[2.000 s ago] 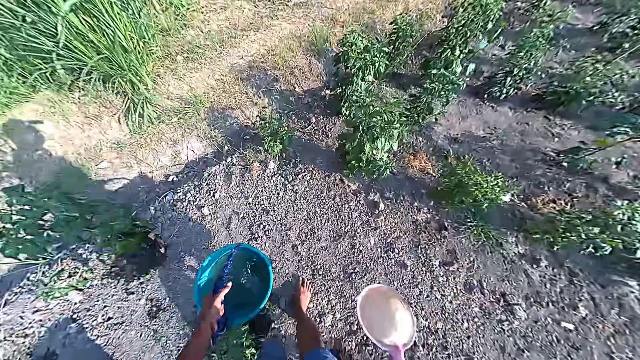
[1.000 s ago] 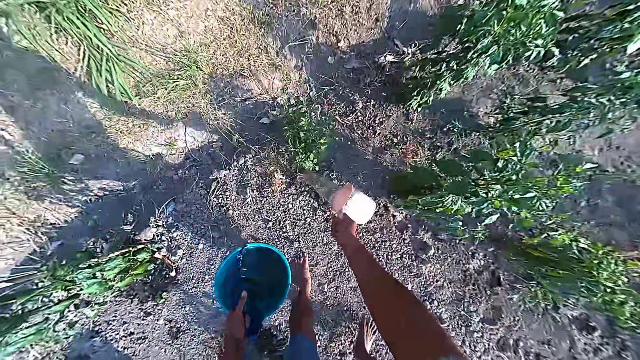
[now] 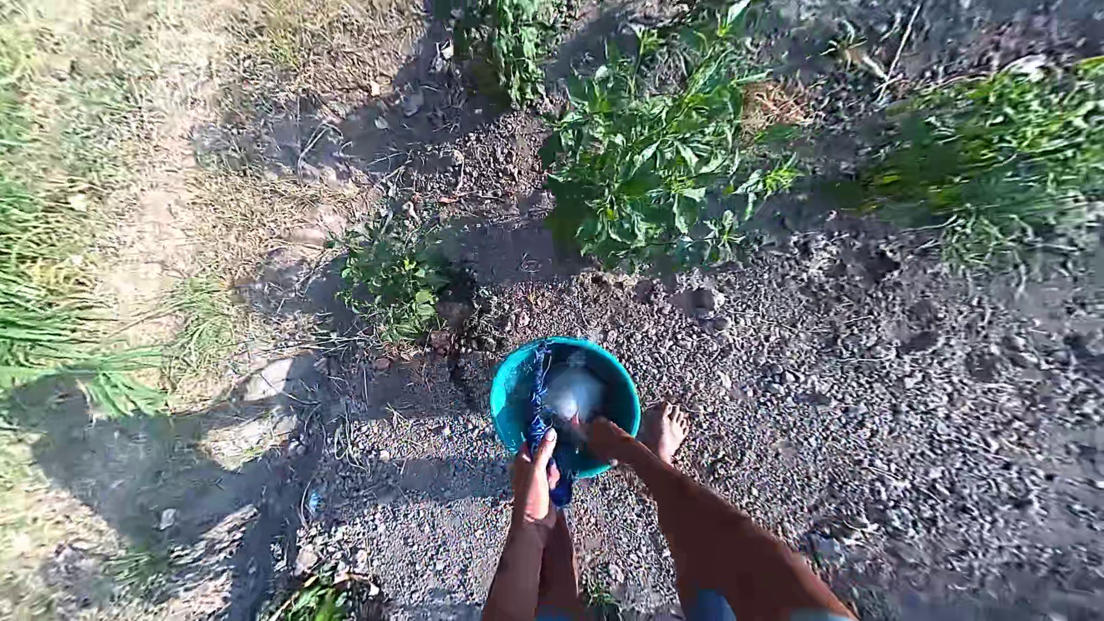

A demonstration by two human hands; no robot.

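Observation:
A teal plastic bucket [image 3: 625, 384] hangs or rests near my feet, with water inside. A blue cloth-wrapped handle [image 3: 539, 388] runs across its opening, and my left hand [image 3: 536, 479] is closed around the near end of it. My right hand [image 3: 608, 438] reaches over the bucket's right rim, its fingers on the handle of a pale scoop or bowl [image 3: 573, 392] that is down inside the bucket. The grip is partly blurred.
My bare foot [image 3: 664, 431] stands just right of the bucket on stony soil. A small green plant [image 3: 397, 280] grows ahead to the left, a larger leafy plant [image 3: 655, 164] ahead to the right. Tall grass [image 3: 43, 310] lies at the far left.
The pale scoop, held out to the right of the bucket a second ago, is now inside it with my right hand. My left hand stays on the blue handle. The view has shifted.

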